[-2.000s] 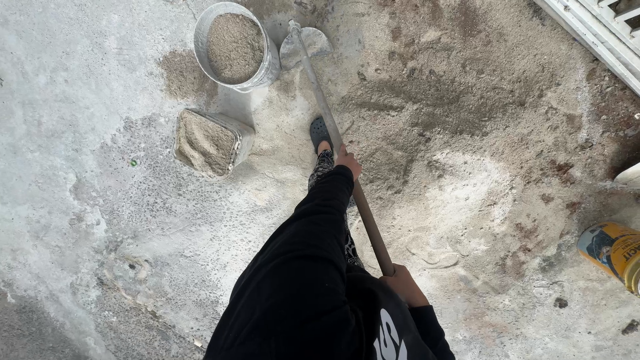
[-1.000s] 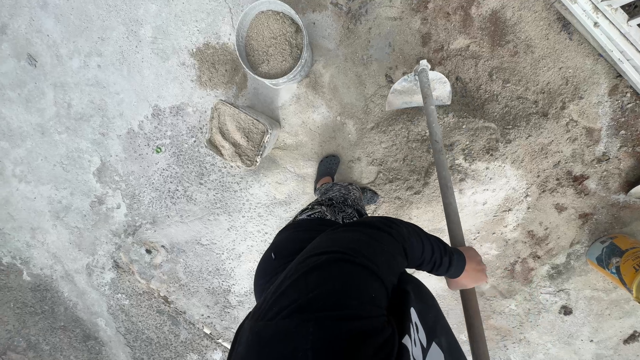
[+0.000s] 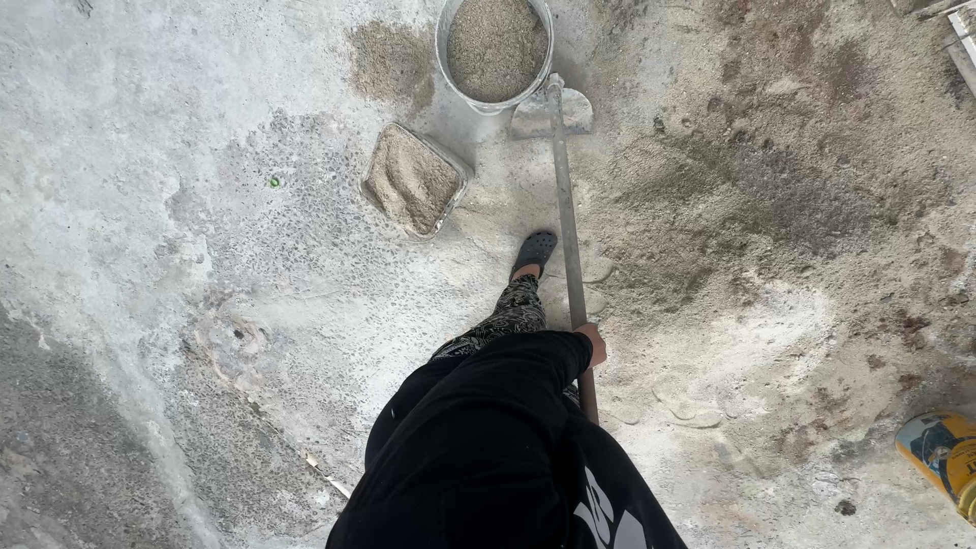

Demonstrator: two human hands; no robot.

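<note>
My left hand [image 3: 593, 345] is closed around the long handle of a hoe [image 3: 568, 213], its dark sleeve reaching in from the left. My right hand is out of sight; the lower end of the handle disappears behind my dark top. The hoe's half-round metal blade [image 3: 576, 114] lies at the floor, close to the lower right side of a round bucket [image 3: 547, 65] of sandy, grainy material. Below and left of that bucket stands a squarish container [image 3: 463, 191] holding similar material.
Loose sandy material [image 3: 747, 198] spreads over the rough concrete floor [image 3: 122, 191] on the right. One foot in a dark clog [image 3: 534, 252] is left of the handle. A yellow container [image 3: 942, 457] lies at the lower right, and a pale slatted object's edge shows top right.
The hoe blade has moved left from the loose material to beside the round bucket since one second ago. My left hand has moved left with the handle. Two seconds ago both hands were visible on it.
</note>
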